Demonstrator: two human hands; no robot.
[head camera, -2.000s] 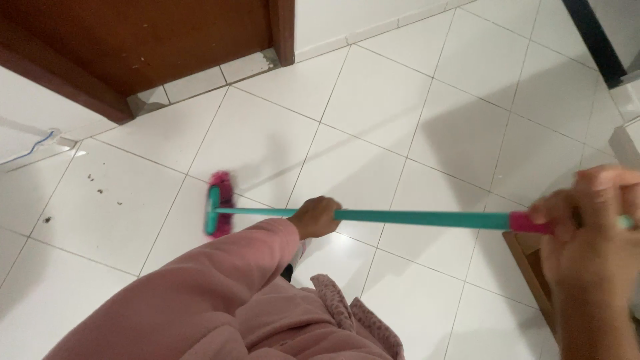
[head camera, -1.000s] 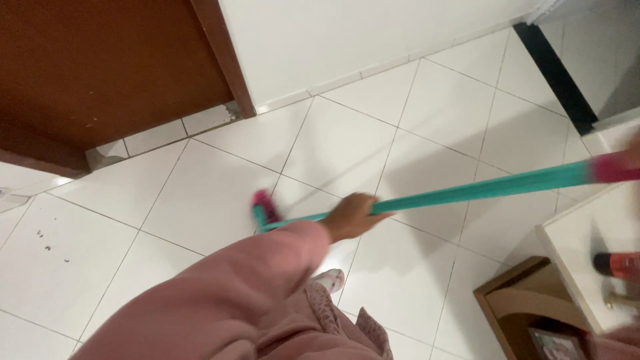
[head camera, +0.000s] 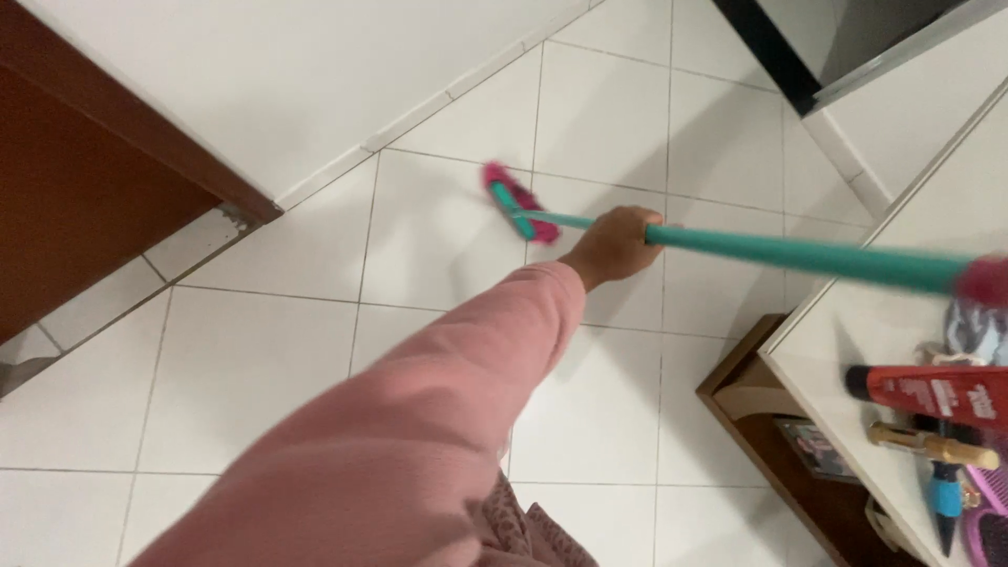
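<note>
My left hand (head camera: 618, 242), in a pink sleeve, is closed around the teal handle (head camera: 803, 253) of a broom, near its lower part. The handle runs from there to the right edge, where its magenta grip end (head camera: 984, 282) is cut off by the frame. My right hand is out of view. Beyond my left hand, the broom head (head camera: 520, 206), with a teal block and blurred magenta bristles, is at the white tiled floor (head camera: 260, 354), out from the wall.
A brown door (head camera: 87, 189) and its frame stand at the left, beside a white wall (head camera: 236, 71). At the right, a white-topped cabinet (head camera: 827, 346) bears a red tube (head camera: 937, 394), a gold-coloured object (head camera: 933, 445) and a purple comb (head camera: 992, 488). A black strip (head camera: 768, 55) crosses the floor.
The view has shifted to the right, showing more of the cabinet. The broom head has moved away from my body, toward the wall. My right hand, on the handle's magenta end earlier, has left the view.
</note>
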